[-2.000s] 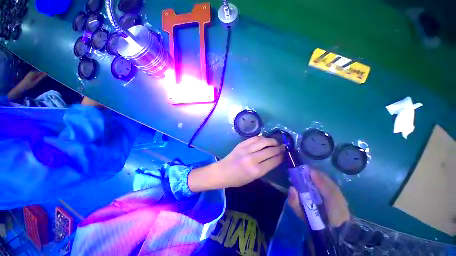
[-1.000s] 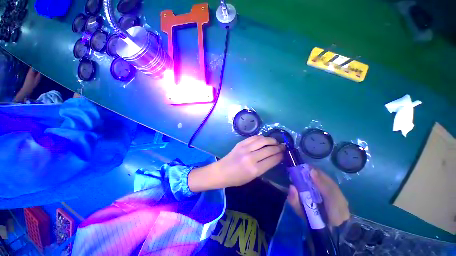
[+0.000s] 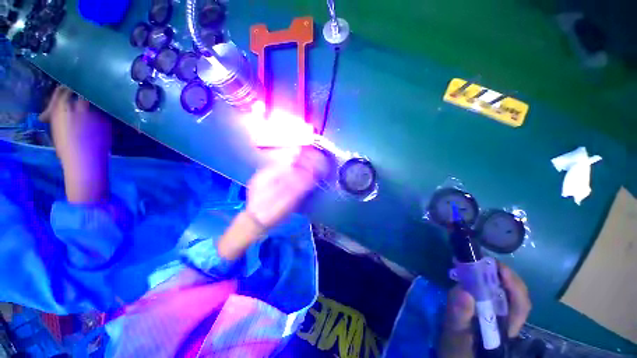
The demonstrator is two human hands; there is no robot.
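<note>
My left hand [image 3: 283, 185], blurred, is beside the bright lamp glow with its fingers on a round black housing [image 3: 324, 168], partly hidden. My right hand [image 3: 513, 297] grips a thick pen-shaped driver [image 3: 482, 283], its thin tip over the face of another round black housing [image 3: 443, 208]. A third housing [image 3: 503, 231] lies just to the right of that one. Another housing [image 3: 357, 175] lies just right of my left hand's fingers. Shiny clear film edges surround the discs.
A gooseneck lamp [image 3: 230, 78] glows over an orange frame [image 3: 282, 33]. A cluster of discs [image 3: 166, 61] and a blue bin [image 3: 103, 8] lie far left. A yellow holder [image 3: 486, 102], white tissue [image 3: 577, 175] and tan board [image 3: 614, 269] lie right. Another person's hand [image 3: 78, 133] is at left.
My left hand has moved left toward the lamp with a housing from the row. The driver tip has shifted right to the adjacent housing. The other person's arm has come further into view.
</note>
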